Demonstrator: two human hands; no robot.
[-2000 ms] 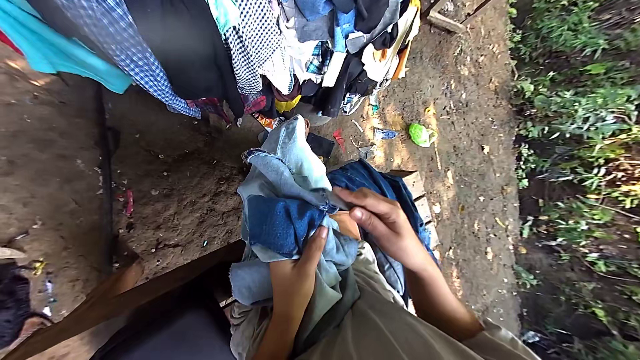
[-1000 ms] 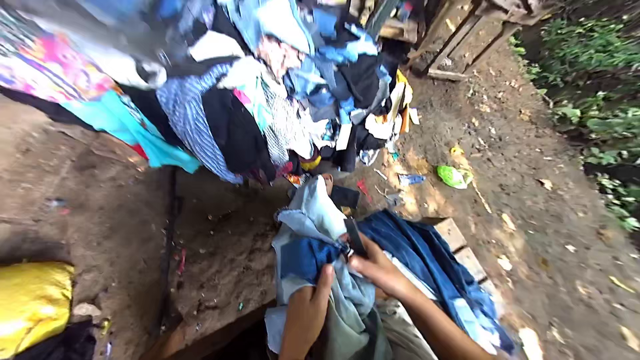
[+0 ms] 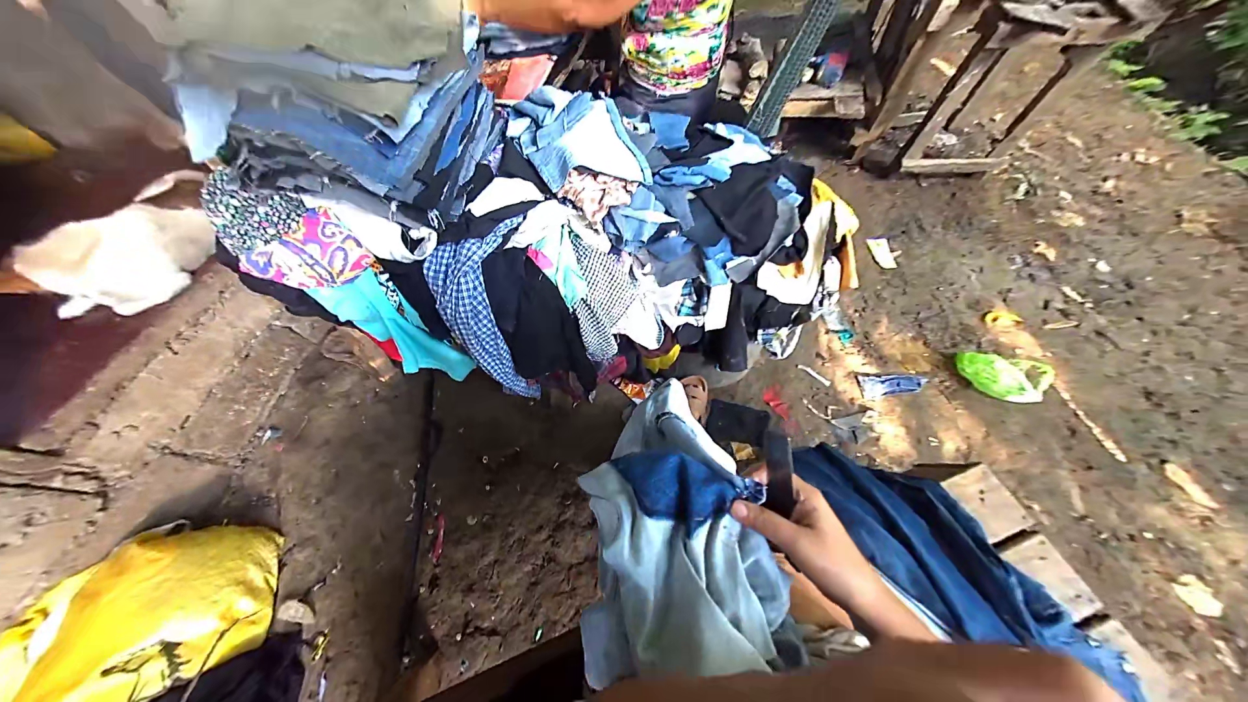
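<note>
My right hand (image 3: pixel 804 526) pinches the frayed edge of a dark blue denim patch (image 3: pixel 673 485). A dark, narrow object (image 3: pixel 778 473), whose kind I cannot tell, stands up at its fingers. The patch lies against a pale blue-grey denim garment (image 3: pixel 673 595) draped over my lap. Right of the hand, darker blue jeans (image 3: pixel 907 546) lie over wooden slats. My left hand cannot be made out; a blurred brown shape, possibly an arm, crosses the bottom edge.
A large heap of mixed cloth scraps (image 3: pixel 585 263) stands ahead, with stacked denim pieces (image 3: pixel 361 146) at its upper left. A yellow sack (image 3: pixel 166 604) lies lower left. Wooden slats (image 3: pixel 1053 575) are at right, a green plastic bag (image 3: pixel 1004 376) on the dirt, and a wooden frame (image 3: pixel 951 117) beyond.
The view has swung up and left, showing more of the heap. My left hand, on the garment in both earlier frames, no longer shows there. My right hand remains at the denim patch.
</note>
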